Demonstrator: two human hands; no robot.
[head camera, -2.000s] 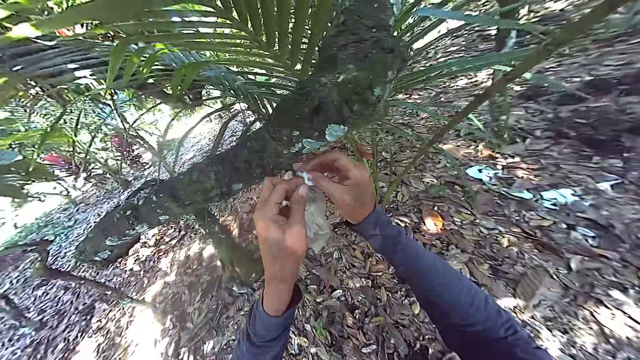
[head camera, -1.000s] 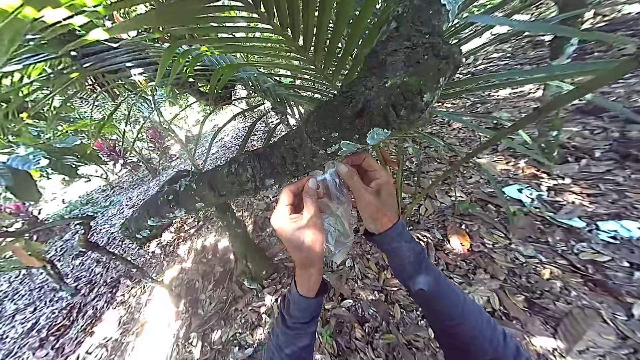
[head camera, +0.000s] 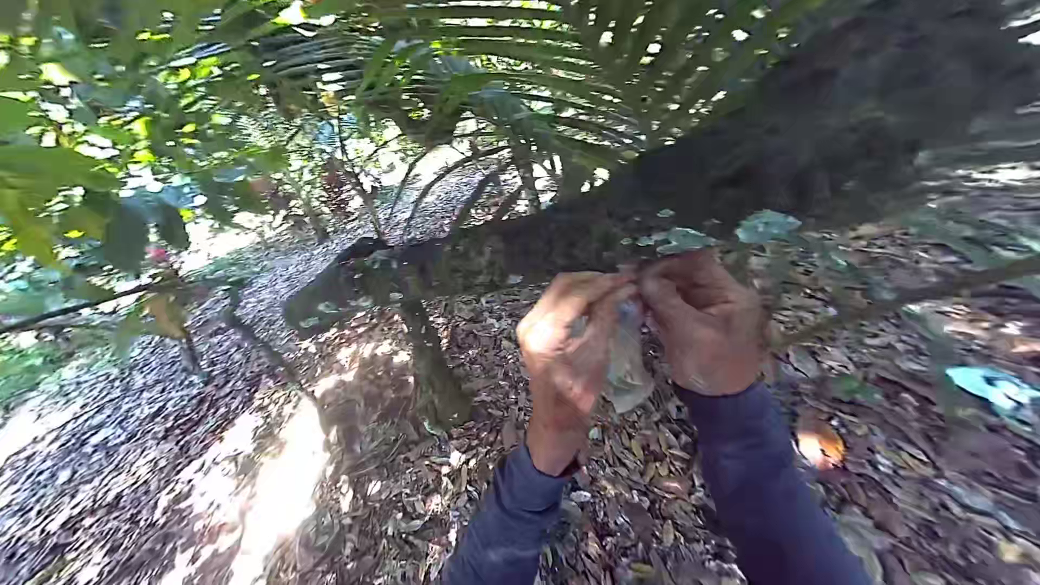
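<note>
A clear plastic bag (head camera: 629, 370) hangs below my fingertips, close in front of a dark, mossy tree trunk (head camera: 561, 236) that leans across the view. My left hand (head camera: 569, 349) pinches the bag's top from the left, fingers closed. From the right, my right hand (head camera: 705, 321) pinches the same top edge, and the fingertips of both hands meet. Something pale shows inside the bag, too blurred to name. Pale green lichen or small leaves (head camera: 684, 240) sit on the trunk just above my right hand.
Palm fronds (head camera: 536, 89) hang above the trunk. A thin branch (head camera: 918, 294) slants in from the right. A cut-off limb (head camera: 435, 366) stands below the trunk. Brown leaf litter (head camera: 650, 487) covers the ground, with an orange thing (head camera: 821, 445) and a pale blue piece (head camera: 995, 386) on it.
Two seconds ago my hands were together over the bag. One second ago they were apart at its top, the bag spread between them; now the fingertips meet there. The view has shifted.
</note>
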